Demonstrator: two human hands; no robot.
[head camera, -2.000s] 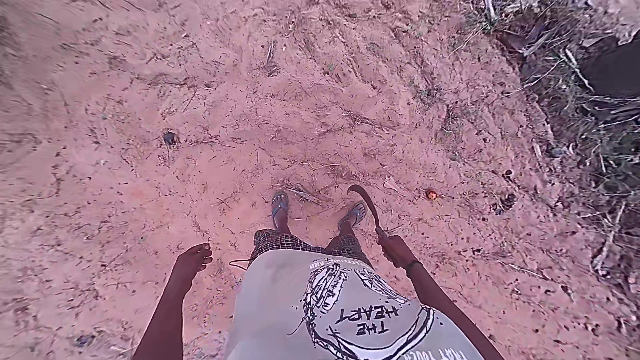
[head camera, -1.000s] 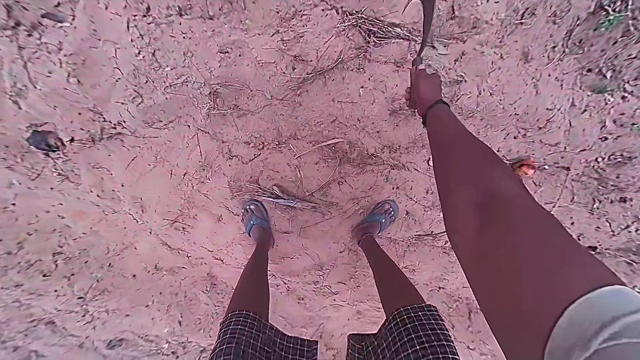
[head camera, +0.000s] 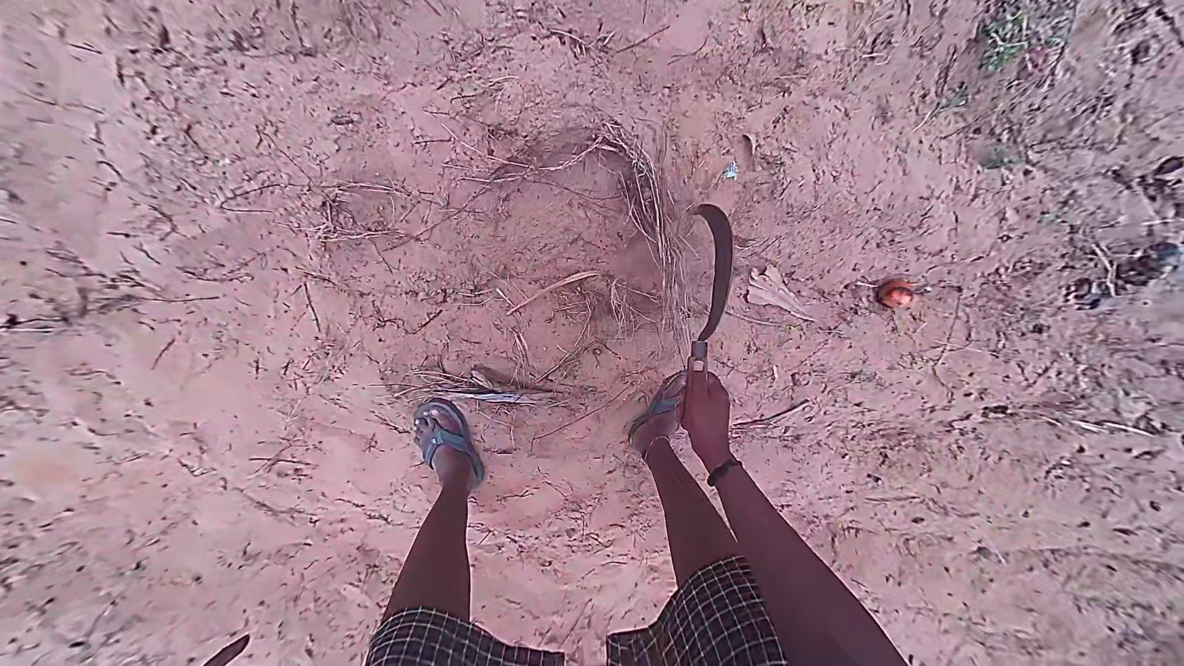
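My right hand (head camera: 708, 416) is closed around the handle of a sickle (head camera: 720, 268), just beside my right foot and its blue flip-flop (head camera: 659, 407). The curved dark blade points forward, its tip bent to the left. Along the left side of the blade lies a strand of dry grass (head camera: 652, 213); whether they touch cannot be told. Only a dark narrow tip (head camera: 227, 652) shows at the bottom left edge, perhaps a finger of my left hand; the rest is out of frame. My left foot in its flip-flop (head camera: 449, 442) stands on the reddish soil.
Dry stalks and twigs (head camera: 490, 387) lie in front of my left foot. A dry leaf (head camera: 775, 292) rests right of the blade, with an orange-red round thing (head camera: 895, 293) farther right. Small green plants (head camera: 1006, 39) grow at the upper right.
My right hand with the sickle has come back from farther ahead to beside my right foot. My left hand, seen two seconds ago at lower left, is now mostly or wholly out of frame.
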